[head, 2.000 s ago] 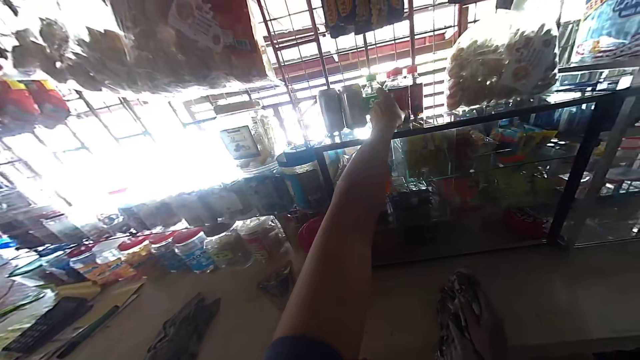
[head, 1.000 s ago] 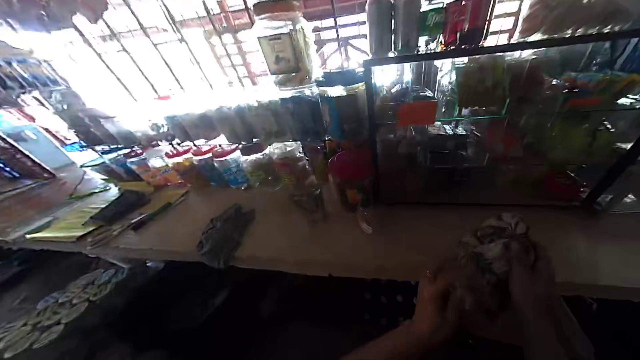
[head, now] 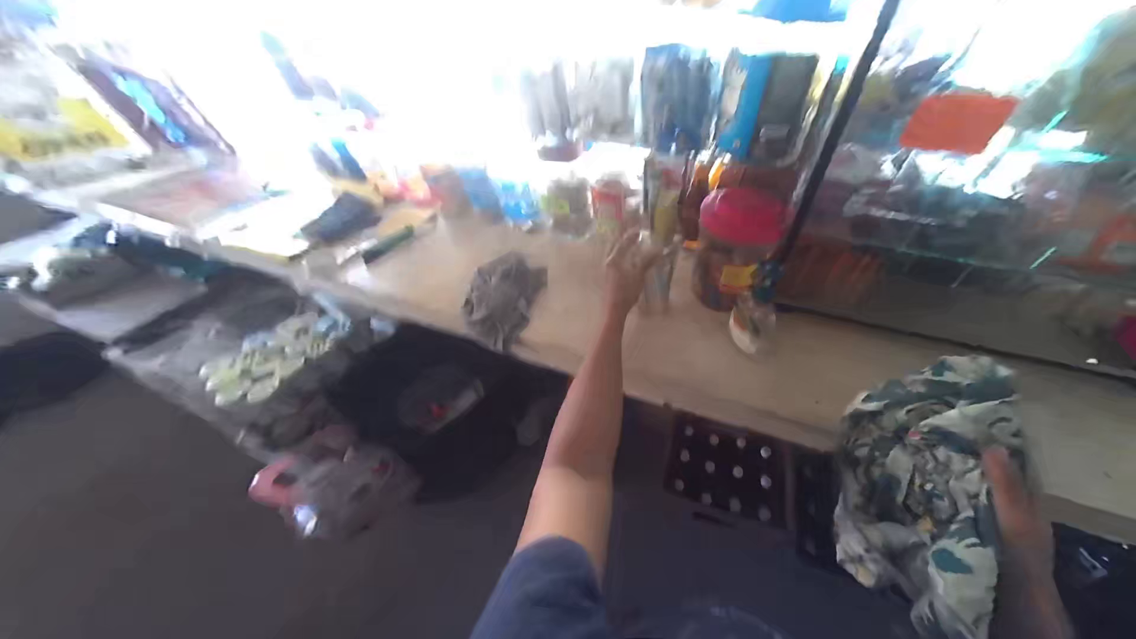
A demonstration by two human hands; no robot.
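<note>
My left hand (head: 632, 264) reaches forward over the counter, beside a clear upright container (head: 661, 209); blur hides whether its fingers touch it. At the lower right my right hand (head: 1019, 506) holds a bunched patterned cloth (head: 927, 479) in white and dark green, at the counter's front edge. A crumpled grey cloth (head: 504, 297) lies on the counter to the left of my left hand. Right of that hand stands a jar with a pink-red lid (head: 744, 217), and a small whitish item (head: 752, 327) sits in front of it.
A glass display case (head: 958, 231) with an orange card stands at the right. Jars and packets (head: 568, 200) line the counter's back. Flat items and a dark object (head: 342, 217) lie at the left. Below the counter (head: 799, 364) are bagged goods (head: 355, 484) and a dark perforated crate (head: 728, 466).
My left hand has left the patterned cloth, where both hands were a second ago, and now reaches toward the containers. The cloth stays in my right hand. The view has turned left and down.
</note>
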